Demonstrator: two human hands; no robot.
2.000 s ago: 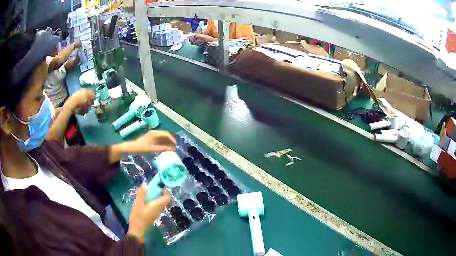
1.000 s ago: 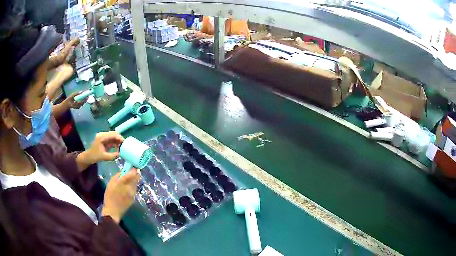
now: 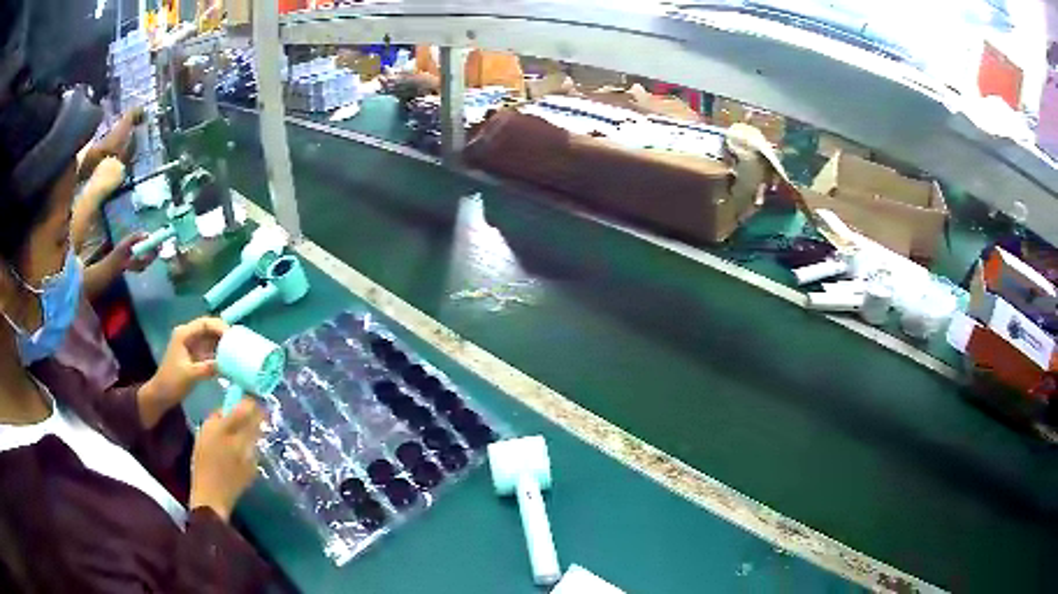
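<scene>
Neither of my hands is in view. Nearest in front of me, a mint-green handheld device (image 3: 523,505) lies on the green bench, its drum head away from me and its handle towards the near edge. A white paper sheet (image 3: 586,581) is cut off by the bottom edge. Left of the device lies a clear tray (image 3: 339,543) with rows of round black parts (image 3: 425,473); other pockets look grey. Another person's two hands hold a mint-green device (image 3: 249,361) at the tray's left edge.
A person in a blue mask (image 3: 52,304) sits at the left. Two mint-green bodies (image 3: 279,285) lie beyond the tray. A pale rail (image 3: 557,425) borders the dark green belt (image 3: 650,383). Across it are an open carton (image 3: 615,168), white parts (image 3: 847,298) and orange boxes (image 3: 1015,325). A metal shelf post (image 3: 276,139) stands ahead.
The view has swung right, so the bench things sit further left. The other person's hands have drawn their device back from over the tray. Small scraps on the belt have moved away along it.
</scene>
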